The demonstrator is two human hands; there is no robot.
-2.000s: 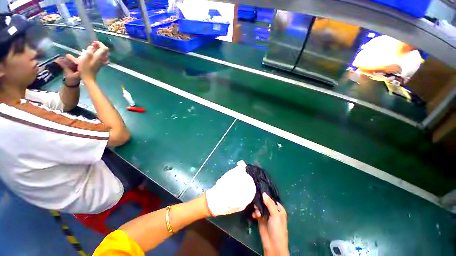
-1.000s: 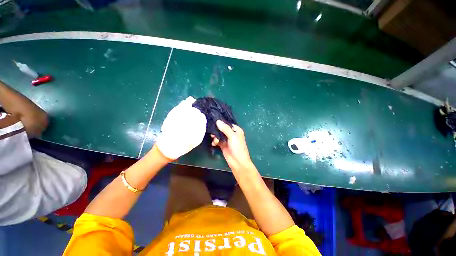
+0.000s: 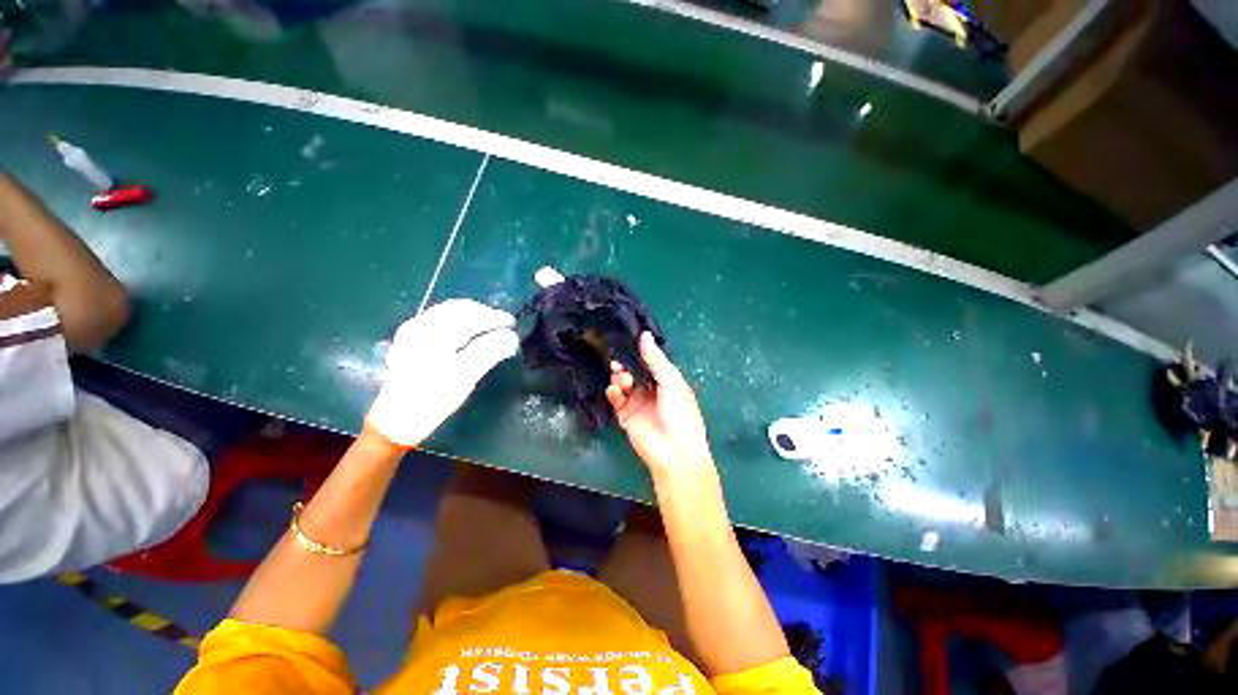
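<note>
A black shaggy piece (image 3: 587, 326) is held over the green bench in front of me. A small tan or brown part shows in its middle. My right hand (image 3: 659, 407), bare, grips its right side with thumb and fingers. My left hand (image 3: 445, 367), in a white glove, is at its left side with fingertips close to it; whether they pinch a strand I cannot tell. A small white tip shows behind the piece's upper left; what it belongs to is unclear. A white bottle (image 3: 804, 437) lies on the bench to the right, beside a pale glue patch.
A neighbour's arm (image 3: 61, 265) rests at the left bench edge. A red-capped item (image 3: 122, 197) and a small white bottle (image 3: 84, 163) lie beyond it. Dark pieces (image 3: 1202, 405) are at the far right. A blue tote (image 3: 835, 618) stands below the bench edge.
The view has swung down and right from the neighbour. The gloved left hand has moved off the top of the piece to its left side, and the piece is turned, showing a tan part.
</note>
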